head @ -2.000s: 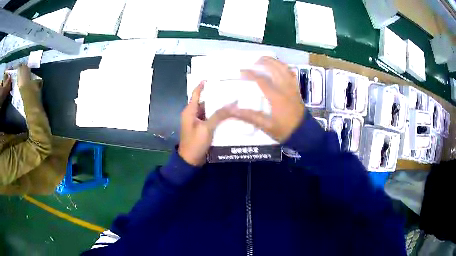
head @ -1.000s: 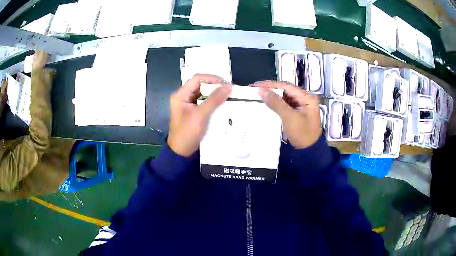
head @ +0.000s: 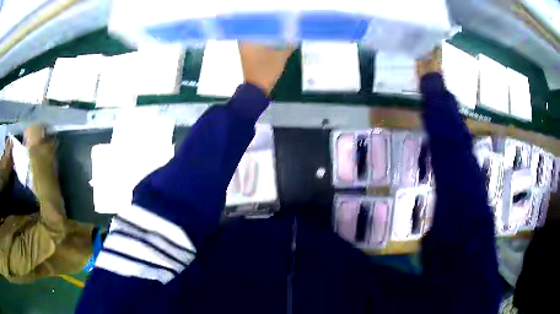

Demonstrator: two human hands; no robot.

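Both arms reach forward over the belt. My left hand (head: 264, 64) is at the lower edge of a wide white and blue object (head: 252, 27) at the top of the picture; its fingers are hidden there. My right hand (head: 430, 62) is small and blurred, beside a white box (head: 396, 72) on the belt; whether it touches the box or the object above is unclear. A retail box with a faint product picture (head: 248, 181) lies on the bench, partly behind my left sleeve.
White boxes (head: 331, 66) stand in a row on the green belt (head: 191, 64). Trays with pink units (head: 362, 158) lie at the right on brown cardboard. A white pile (head: 132, 178) lies on the black bench (head: 301, 162). Another person's tan sleeve (head: 49, 184) is at left.
My hands have moved from the retail box held before my chest to far forward over the belt. The view has tilted up, showing the white and blue object.
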